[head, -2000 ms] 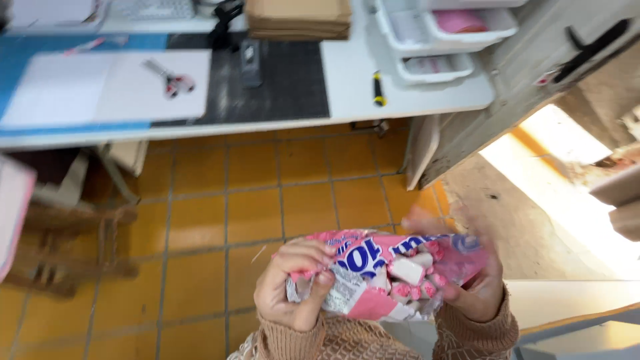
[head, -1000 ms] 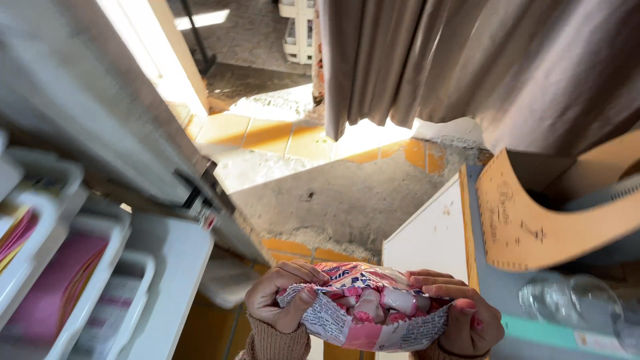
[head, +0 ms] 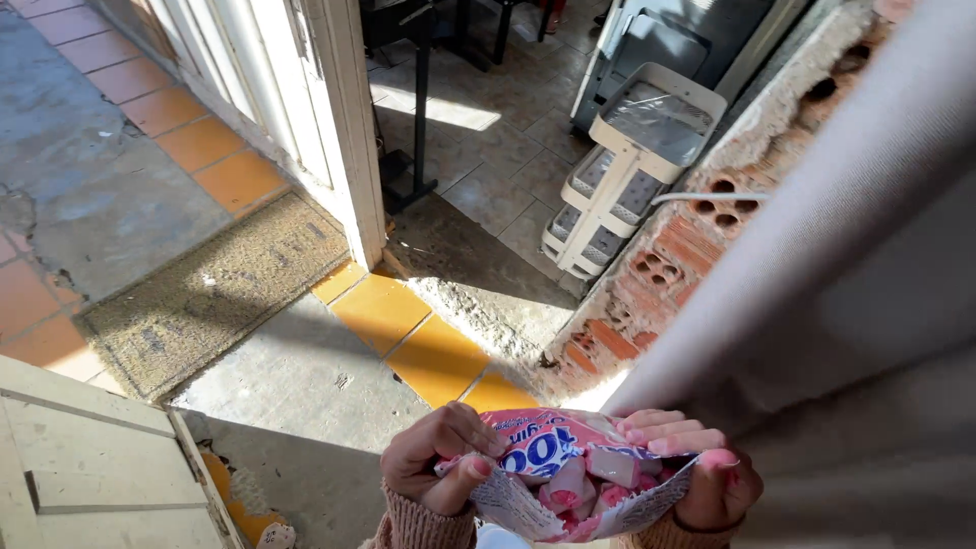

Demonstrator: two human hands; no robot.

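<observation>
A pink printed plastic bag point(head: 534, 427) of wrapped candies is torn open along its top, low in the view. My left hand point(head: 444, 457) grips the bag's left side, thumb in front and fingers behind the rim. On the other side, my right hand point(head: 698, 465) pinches the right edge the same way. Between them the mouth gapes, showing several pale wrapped candies point(head: 568, 484) with pink ends. Brown knitted sleeves cover both wrists. The bag's underside is hidden.
Ahead lies a doorway with a white frame point(head: 343, 137) and an uneven concrete threshold. A doormat point(head: 217, 293) lies left, above a pale door panel point(head: 107, 465). A white rolling cart point(head: 610, 183) stands beyond the broken brick wall point(head: 656, 282). A grey curtain point(head: 854, 305) hangs at right.
The view has swung from the work table to the doorway. The right hand, blurred at the bag's right side two seconds ago, now holds its edge. Both hands still hold the bag.
</observation>
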